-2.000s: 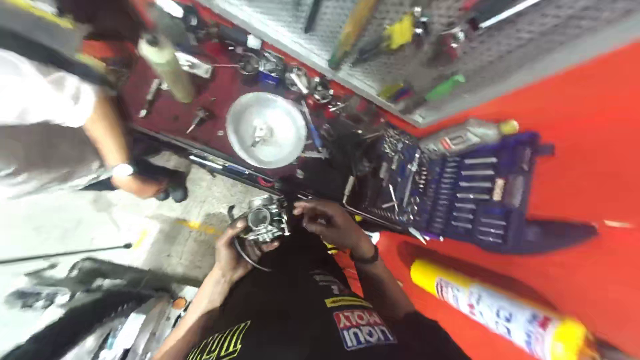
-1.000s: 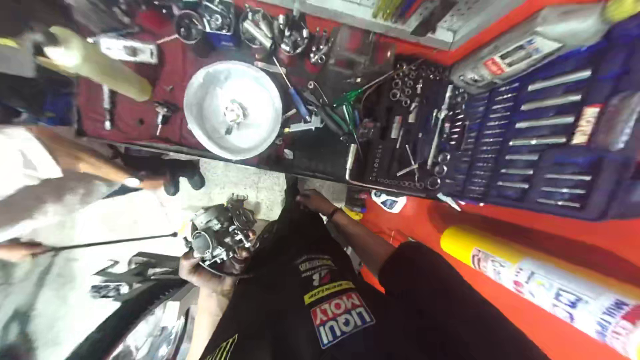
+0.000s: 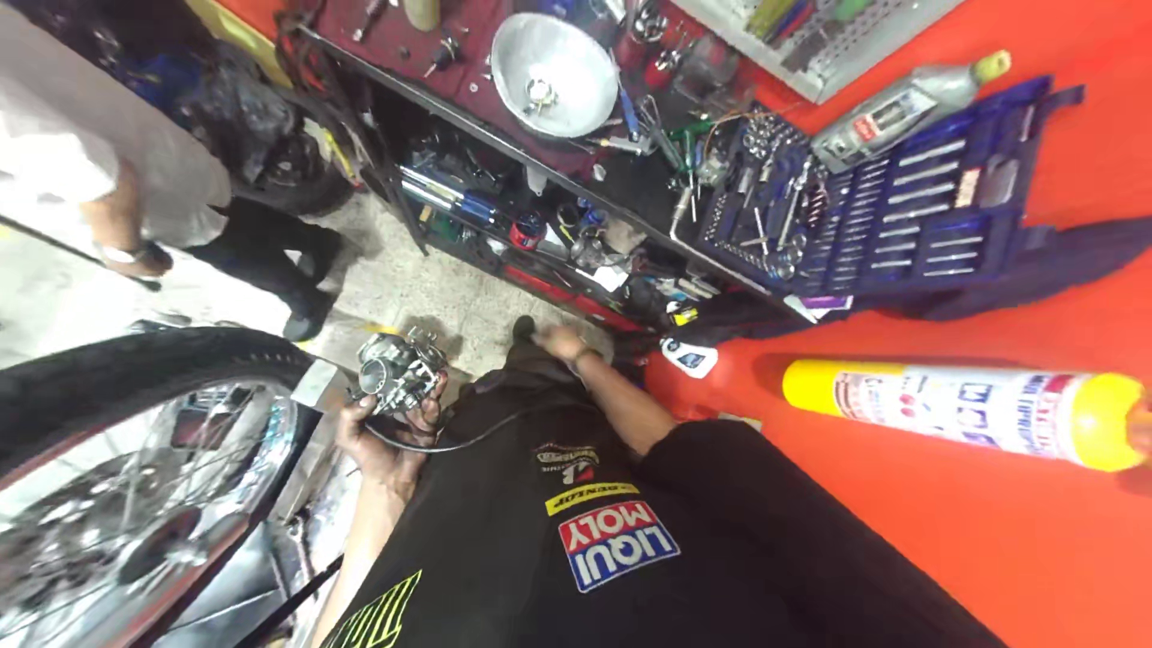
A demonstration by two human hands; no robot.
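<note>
My left hand (image 3: 389,441) grips a metal carburetor (image 3: 396,371) from below, its round throat facing up and a thin black hose (image 3: 468,443) trailing from it across my dark shirt. Beside my right thigh, my right hand (image 3: 562,345) hangs low near the trouser leg, a band on its wrist. Its fingers are blurred, so whether they are closed or hold anything cannot be told. The workbench edge lies ahead of both hands.
On the workbench (image 3: 450,90) are a metal bowl (image 3: 576,85) with a small part inside, an open blue socket set (image 3: 1008,180) and a grey bottle (image 3: 900,117). A spoked wheel (image 3: 162,396) stands at left, a person (image 3: 135,153) beyond it. A yellow-capped cylinder (image 3: 972,409) is at right.
My right hand has moved away from the carburetor, down beside my thigh. My left hand still holds the carburetor. The view has shifted, bringing the shelves under the bench into sight.
</note>
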